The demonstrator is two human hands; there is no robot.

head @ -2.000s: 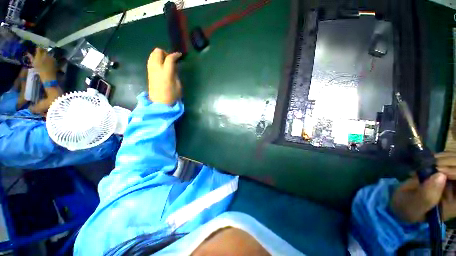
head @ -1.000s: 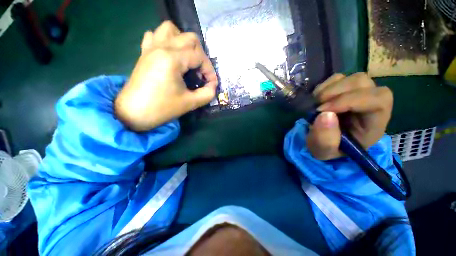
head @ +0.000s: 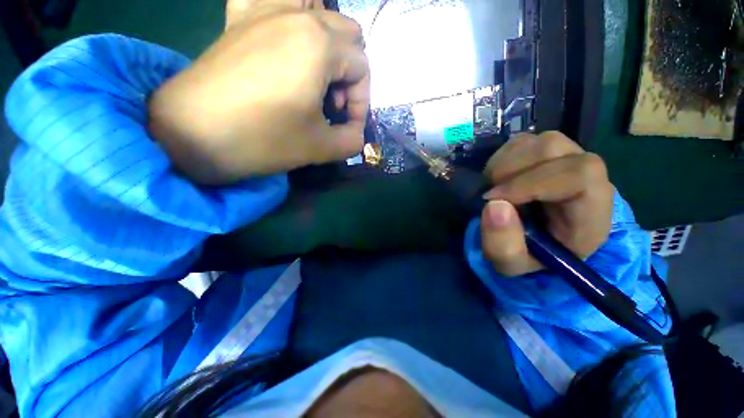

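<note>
My right hand (head: 546,200) holds the soldering iron (head: 583,282) like a pen. Its metal tip points left over the circuit board (head: 481,110) at the near edge of the open tablet (head: 424,49). A green spot and an orange spot show on the board. My left hand (head: 269,102) is at the tablet's left near corner, fingertips bent together close to the iron's tip. Something dark shows between its fingers, but I cannot tell if it is a held part or shadow. The black frame (head: 556,73) shows on the tablet's right side; my left hand hides the left side.
The scorched board (head: 677,122) lies at the upper right. Part of a white grid tray (head: 670,239) shows beyond my right sleeve. The green mat (head: 359,220) runs between my hands and my lap. Dark items at the upper left corner are cut off.
My left hand has come from the black parts at the upper left to the tablet's corner. My right hand has brought the iron over the board, its tip now further left. The view has shifted.
</note>
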